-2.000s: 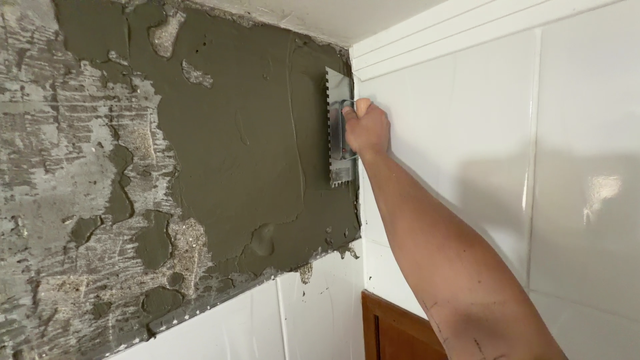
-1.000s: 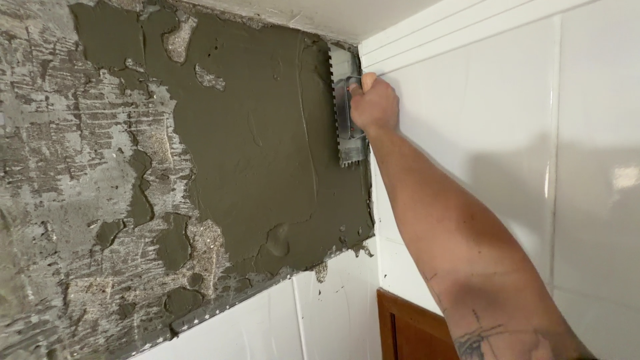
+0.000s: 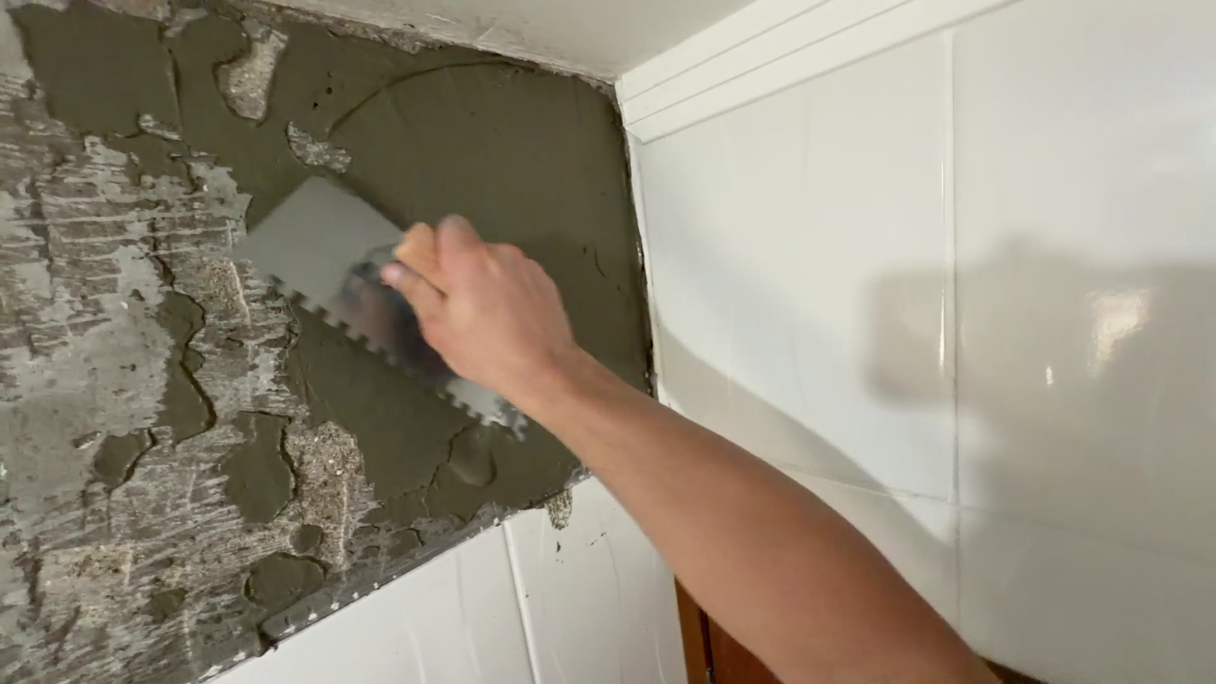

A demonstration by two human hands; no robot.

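My right hand [image 3: 499,309] grips the wooden handle of a notched trowel [image 3: 323,237], whose steel blade lies tilted against the wall, its toothed edge facing down and left. Under and around the blade spreads grey-green mortar or tile adhesive [image 3: 532,190], fairly smooth up to the corner. Left of the blade the rough, scraped wall [image 3: 85,351] shows, with scattered patches of the same mortar. The blade's middle is partly blurred and dark. My left hand is out of view.
White glossy tiles [image 3: 798,275] cover the right wall, with a white moulding [image 3: 807,57] above them. More white tiles [image 3: 427,617] lie below the mortar's lower edge. The ceiling [image 3: 570,28] borders the top. Part of a brown wooden frame [image 3: 693,627] stands at the bottom.
My right hand has moved the trowel left, away from the corner, and turned it from near upright to slanted. A curved line now marks the mortar near the ceiling.
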